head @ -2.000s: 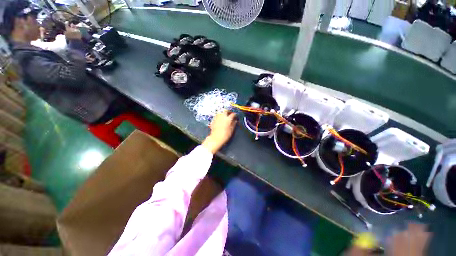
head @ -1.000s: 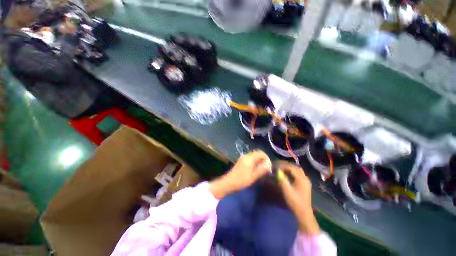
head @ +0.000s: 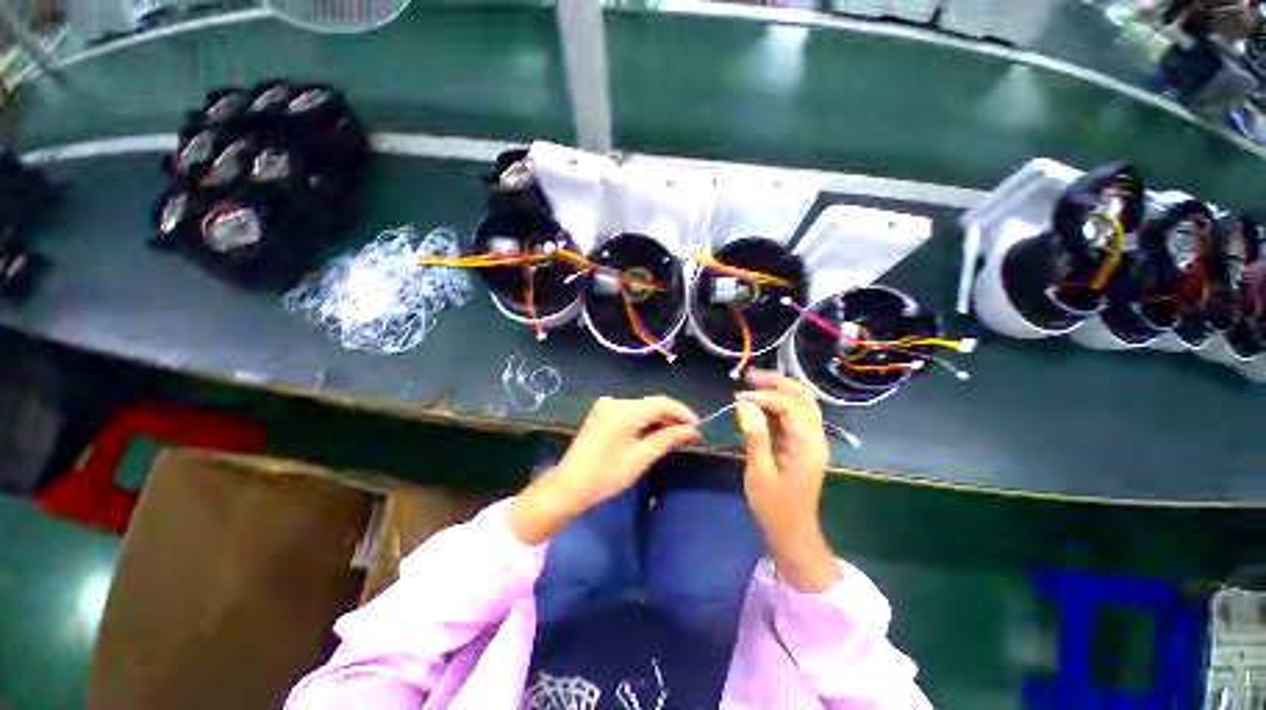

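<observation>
My left hand (head: 621, 441) and my right hand (head: 787, 441) are close together at the bench's front edge. A thin pale strand (head: 716, 413), perhaps one of the white loops, runs between their fingertips. A small yellow piece (head: 751, 418) shows at my right fingers. A tangled heap of white loops (head: 379, 290) lies on the bench to the left, with a few loose loops (head: 530, 382) nearer the edge. Four open camera housings (head: 635, 293) stand in a row beyond my hands, with orange, red and yellow wire harnesses (head: 482, 260) across their mouths.
Black camera head modules (head: 250, 174) are clustered at the left. Housings with head modules (head: 1098, 232) stand at the right. White brackets (head: 869, 244) lean behind the row. A carton (head: 231, 590) and a red stool (head: 164, 441) are below left, a blue stool (head: 1115, 631) below right.
The view has swung right. My left hand has left the white heap, and both hands have come together at the bench edge, now with a strand stretched between them.
</observation>
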